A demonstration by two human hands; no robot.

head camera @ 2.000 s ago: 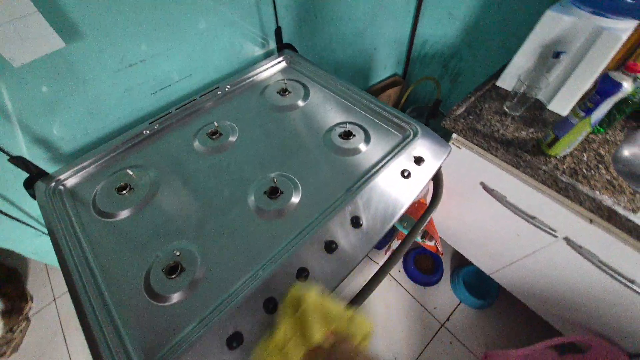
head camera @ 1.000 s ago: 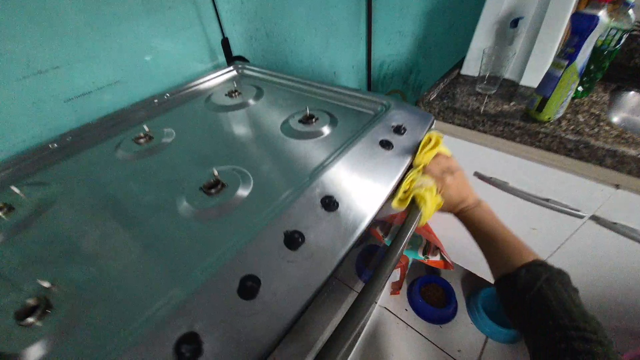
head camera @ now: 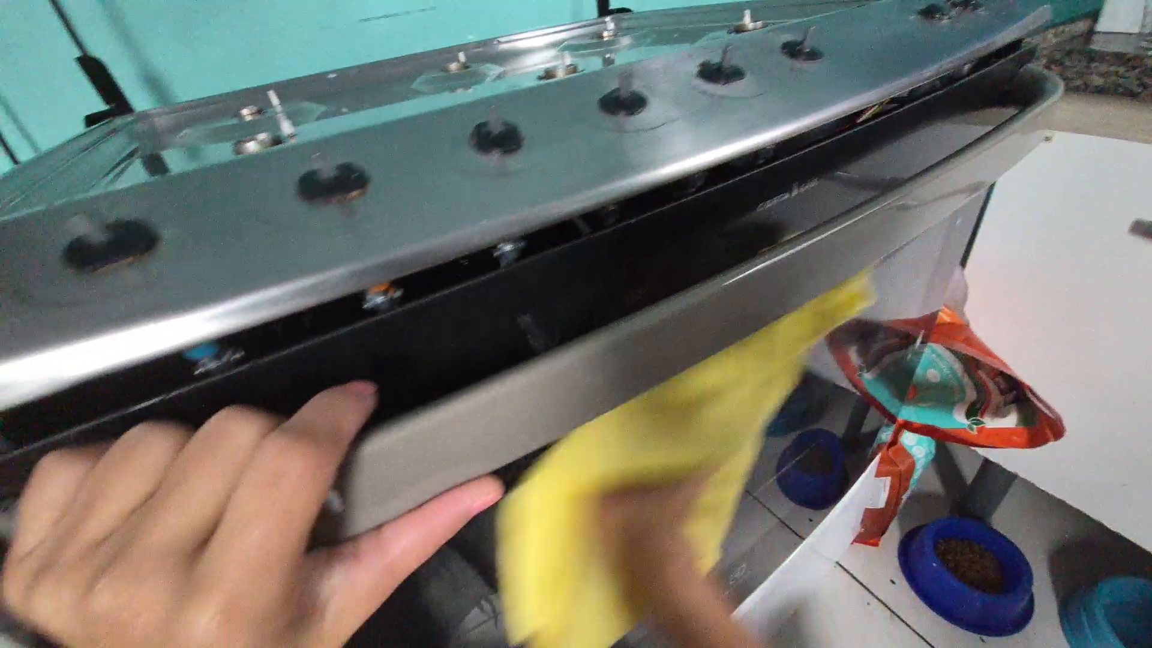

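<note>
My left hand (head camera: pixel 198 513) grips the left end of the stove's oven door handle (head camera: pixel 612 360), its thumb below and its fingers over the top. My right hand (head camera: pixel 666 558), blurred, holds a yellow cloth (head camera: pixel 657 432) under the handle, in front of the oven door. Above them runs the steel control panel (head camera: pixel 558 171) of the stove, with bare knob stems rising from black collars (head camera: pixel 497 137). A dark gap with small metal fittings (head camera: pixel 382 295) shows below the panel edge. Burner seats without grates (head camera: pixel 256 141) stand on the cooktop behind.
An open red and teal bag (head camera: pixel 945 387) stands on the floor at the right. Near it are a blue bowl of brown kibble (head camera: pixel 967 576), another blue bowl (head camera: pixel 812 468) and a teal bowl (head camera: pixel 1111 612). A white cabinet (head camera: pixel 1071 306) with a granite counter (head camera: pixel 1093 67) borders the right side.
The right hand and yellow cloth have moved from the panel's far right corner to below the handle. My left hand has come into view on the handle. The view is now lower and closer.
</note>
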